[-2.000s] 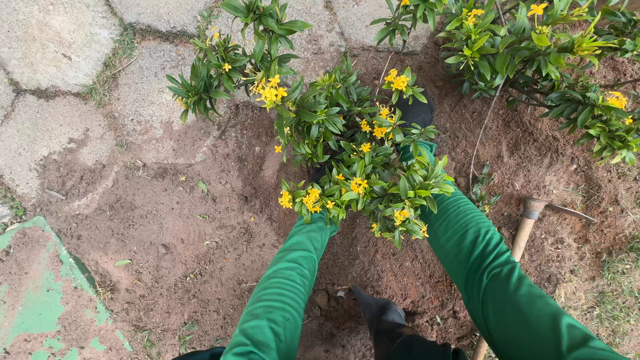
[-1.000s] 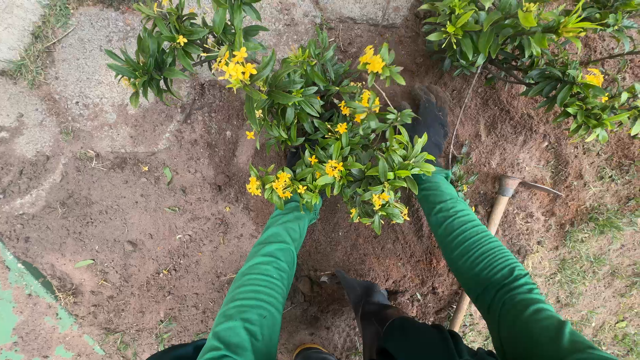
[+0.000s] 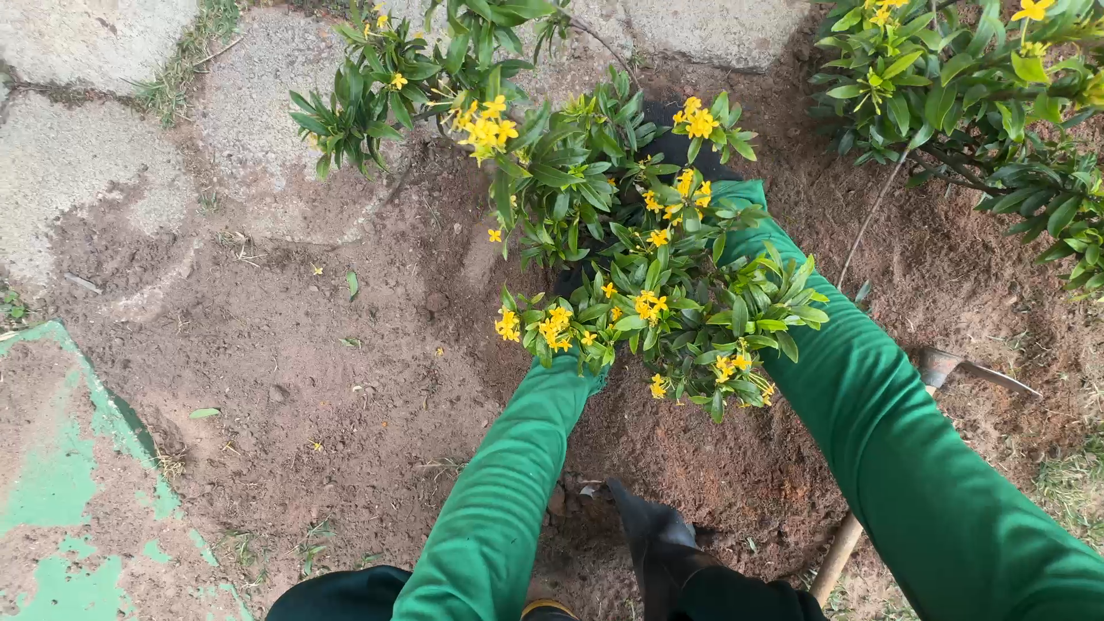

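Both my arms, in green sleeves, reach down around a leafy shrub with yellow flowers [image 3: 638, 250]. My left hand [image 3: 573, 278] shows only as a dark patch under the leaves, at the shrub's left side. On the far side, my right hand [image 3: 690, 142] looks dark, seemingly gloved, and is partly covered by foliage and blossoms. The fingers of both hands are hidden, so what they grip cannot be told. Reddish soil [image 3: 690, 448] lies around the plant.
A hoe-like tool with a metal head [image 3: 940, 366] and wooden handle lies under my right arm. Another flowering shrub [image 3: 940, 95] grows upper right. Stone paving [image 3: 95, 172] borders the soil; a green-painted slab [image 3: 60, 466] lies left. A dark boot [image 3: 651, 526] stands below.
My right hand has moved from beside the shrub's right edge to farther behind its leaves. The view has shifted somewhat.
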